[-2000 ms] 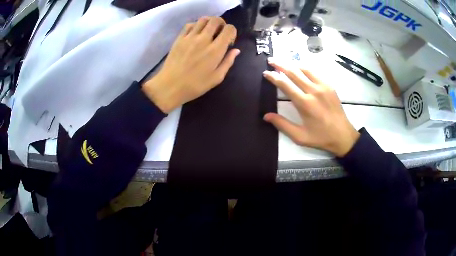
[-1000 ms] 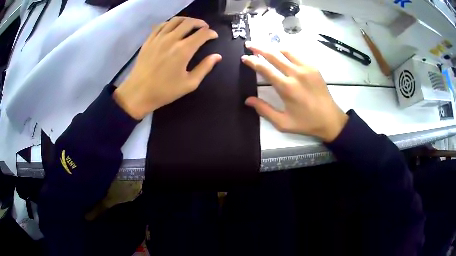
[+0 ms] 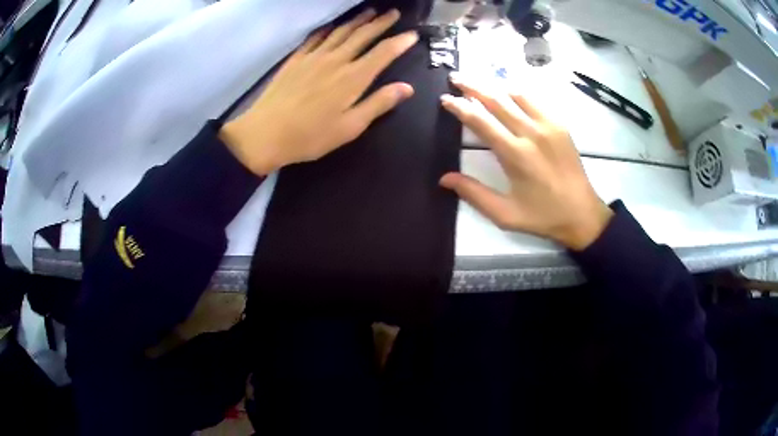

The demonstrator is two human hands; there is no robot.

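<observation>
A long dark fabric panel (image 3: 367, 204) lies flat on the machine table and hangs over its front edge towards the lap. Its far end passes under the shiny presser foot (image 3: 443, 48). My left hand (image 3: 324, 98) lies flat on the panel's left part, fingers spread and pointing at the machine. My right hand (image 3: 529, 166) rests at the panel's right edge, fingertips on the fabric just in front of the foot, fingers apart. Neither hand grips anything.
A large pale fabric sheet (image 3: 145, 119) lies at left. The white machine head (image 3: 674, 43) is above right. Black thread snips (image 3: 612, 100), a brown-orange stick tool (image 3: 664, 111) and a small white vented box (image 3: 729, 163) are at right. The ruler-marked table edge (image 3: 520, 274) runs in front.
The panel's near part has widened and shifted left relative to the foot. My left hand has moved forward with its fingers straighter. My right hand stays beside the foot. The camera view has shifted.
</observation>
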